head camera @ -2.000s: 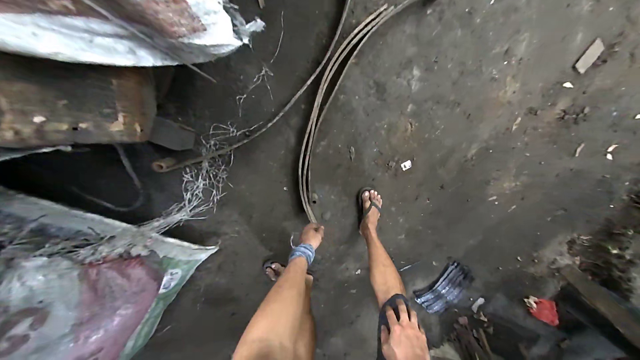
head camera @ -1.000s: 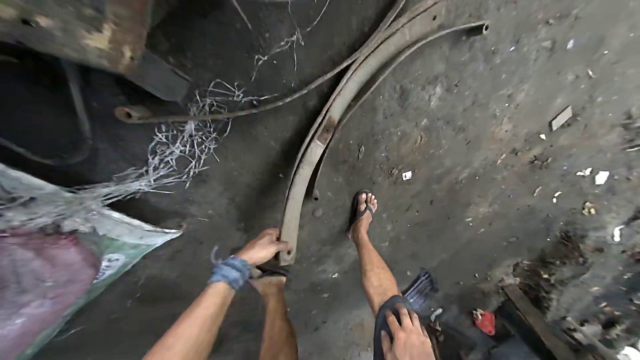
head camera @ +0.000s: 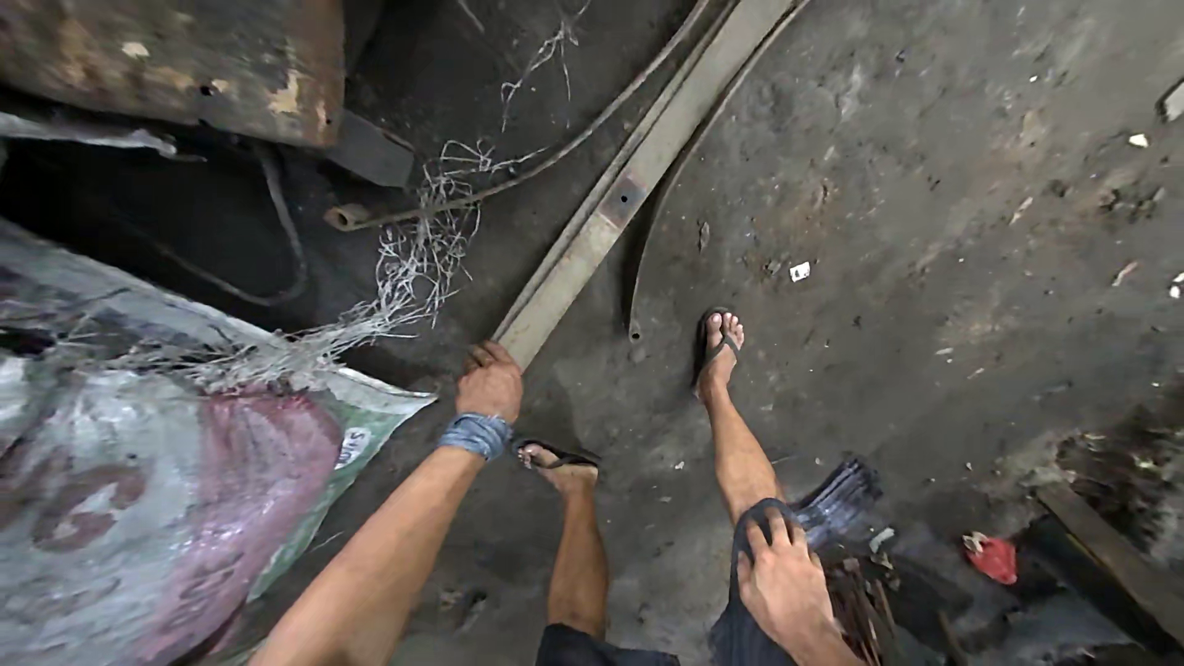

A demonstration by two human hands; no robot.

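Note:
My left hand (head camera: 490,381), with a blue cloth band (head camera: 474,435) round its wrist, grips the near end of a long metal leaf-spring strip (head camera: 592,236). The strip slants up to the right edge of the spring bundle and has a hole in a darker patch partway along. A thinner curved strip (head camera: 650,250) lies just right of it, its holed end near my sandalled foot (head camera: 721,347). To the left runs a curved strip with a rolled eye (head camera: 350,217) at its end. My right hand (head camera: 784,581) rests on my knee, fingers spread, holding nothing.
Tangled pale strands (head camera: 421,250) spill over a printed woven sack (head camera: 231,499) on the left. A worn, rusty block (head camera: 176,69) is at the upper left. Right of my knee lie a dark bundle (head camera: 837,504), a red scrap (head camera: 992,558) and a wooden beam (head camera: 1110,555). Small debris dots the floor.
The gripped strip, edge-on among the others two seconds ago, now shows its broad face and slants more. My right hand has stayed on my knee.

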